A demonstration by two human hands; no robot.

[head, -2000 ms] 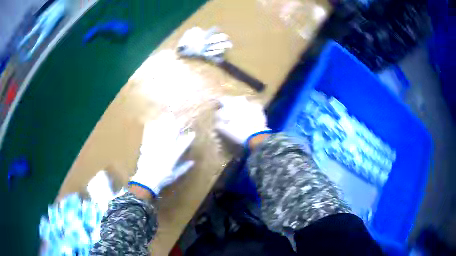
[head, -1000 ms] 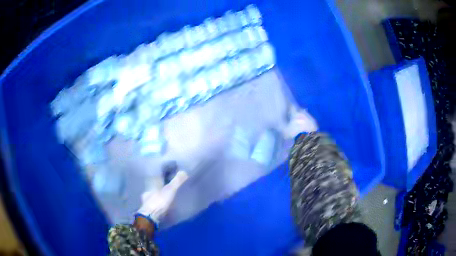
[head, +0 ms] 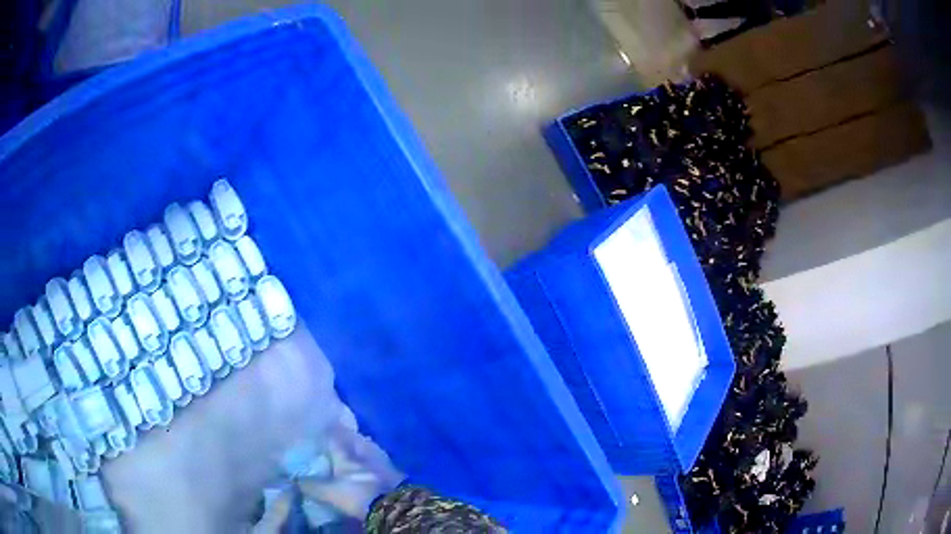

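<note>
Light-blue parts with oval ends (head: 196, 297) stand in several close rows in a large blue tub (head: 417, 313). A pale sheet (head: 198, 448) lies beside and under them. My right hand (head: 358, 466), in a pale glove, is low in the tub, blurred, its camouflage sleeve at the bottom edge. Its fingers are at a light-blue piece (head: 306, 462) and seem to hold it. A blurred pale shape (head: 273, 511) left of that piece looks like part of my left hand; its fingers cannot be made out.
Right of the tub is a smaller blue box (head: 568, 355) with a white top surface (head: 652, 313). Beyond it lies a long heap of dark pieces with light flecks (head: 730, 250). Brown cardboard boxes (head: 824, 94) are at the upper right. Grey floor (head: 501, 104) shows behind the tub.
The view has swung right, so the tub and rows have shifted left. My right hand is now lower in the picture, at a light-blue piece. My left hand has dropped mostly out of view.
</note>
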